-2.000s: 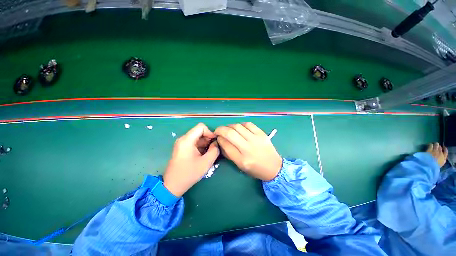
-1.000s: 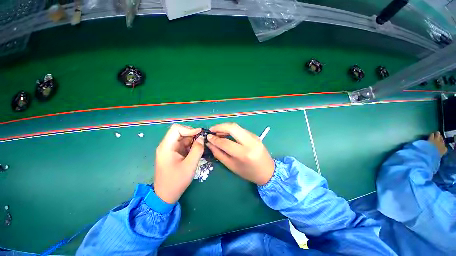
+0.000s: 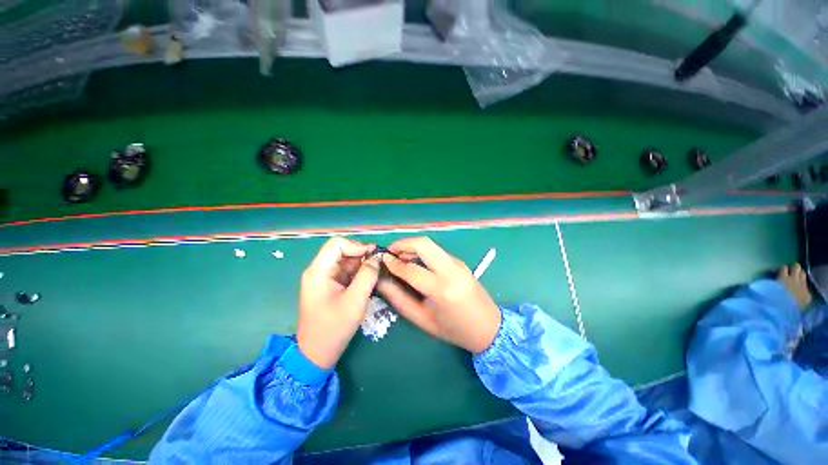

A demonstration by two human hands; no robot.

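A small black round unit (image 3: 382, 253) is held between the fingertips of my left hand (image 3: 332, 300) and my right hand (image 3: 442, 292). The fingers cover most of it, so its details are hidden. The two hands nearly touch over the green mat. A heap of tiny white pieces (image 3: 379, 323) lies just below the hands, partly covered by them. Two single white pieces (image 3: 278, 254) lie to the left, near the belt edge. A thin white strip (image 3: 485, 263) lies just right of my right hand. A blue band (image 3: 304, 364) is on my left wrist.
Several black round units (image 3: 280, 156) lie spaced on the green belt (image 3: 427, 154). Beyond are a rail with plastic bags (image 3: 504, 68), a white box (image 3: 362, 33) and a black handle (image 3: 713, 49). Small dark parts (image 3: 27, 297) lie far left. Another person's sleeve (image 3: 744, 341) is at right.
The view has shifted slightly. Both hands stay together around the unit, with the fingers moved a little. The single white piece nearest my left hand in the oldest frame no longer shows.
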